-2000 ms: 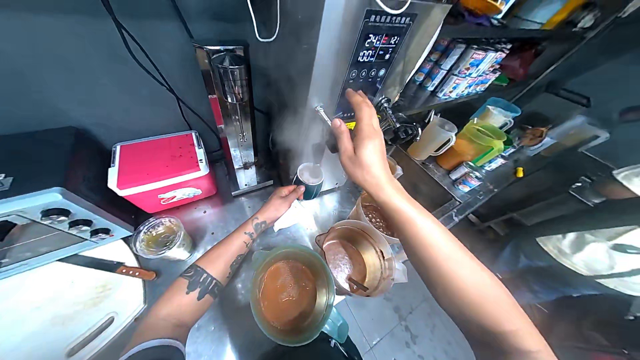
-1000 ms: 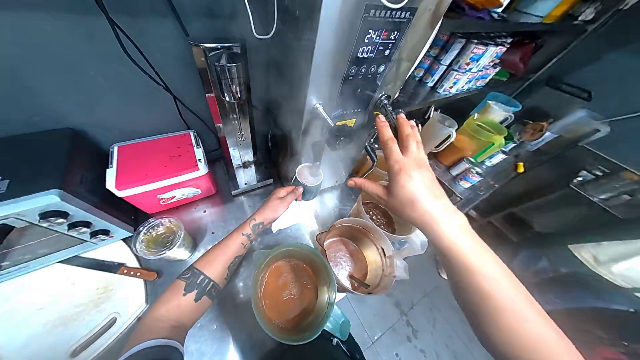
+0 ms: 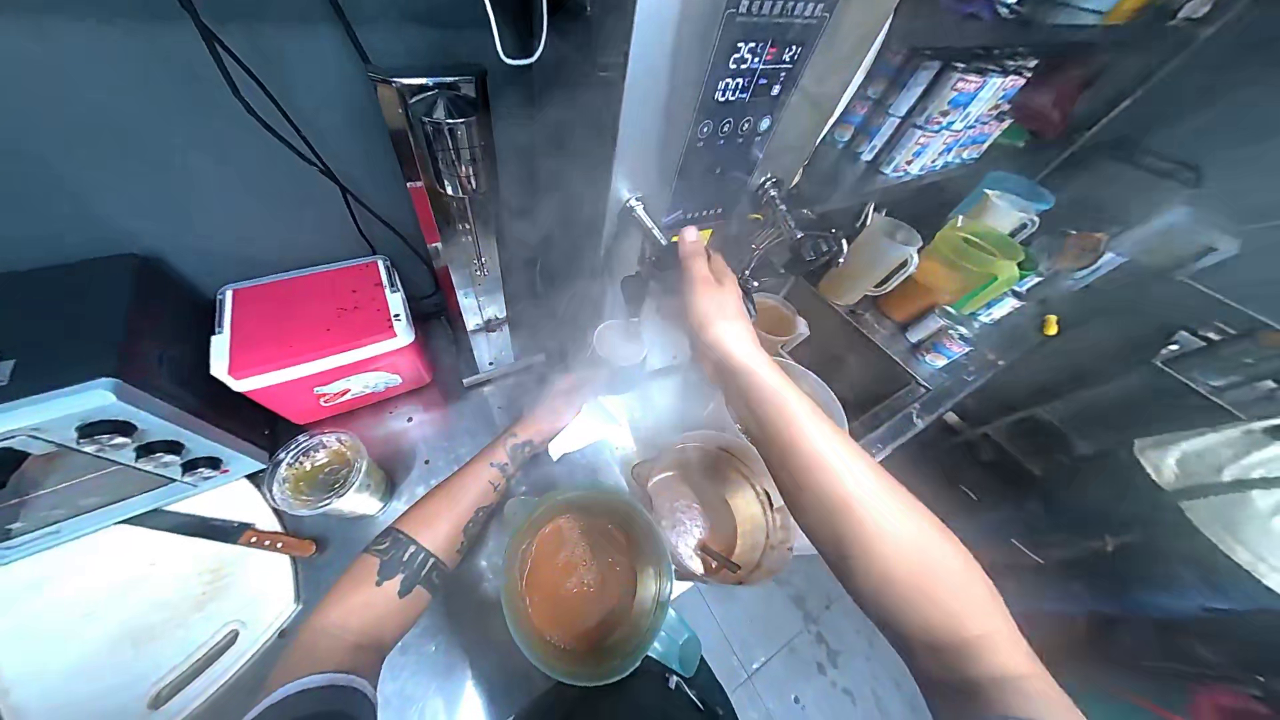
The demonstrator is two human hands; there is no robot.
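Steam veils my left hand (image 3: 575, 385), which is at a small cup (image 3: 620, 343) beneath the hot-water dispenser (image 3: 725, 130); the fingers are blurred by it. My right hand (image 3: 712, 290) is raised against the dispenser's lower front, between its two metal taps, and what the fingertips touch is partly hidden. Below my forearms stands a greenish pitcher (image 3: 588, 585) of brown liquid, with a clear pitcher (image 3: 715, 505) holding brown liquid and a dark stick beside it. White paper (image 3: 592, 425) lies by my left wrist.
At left are a red cooler box (image 3: 320, 330), a lidded tub (image 3: 328, 474), a knife (image 3: 275, 541) on a white cutting board (image 3: 150, 600), and an oven (image 3: 130, 450). A metal drink mixer (image 3: 462, 220) stands behind. Plastic pitchers (image 3: 873, 260) and cans line the right counter.
My right hand has moved from above the pitchers at right back to the dispenser's front. Thicker steam now surrounds the cup and my left hand, which has stayed in place.
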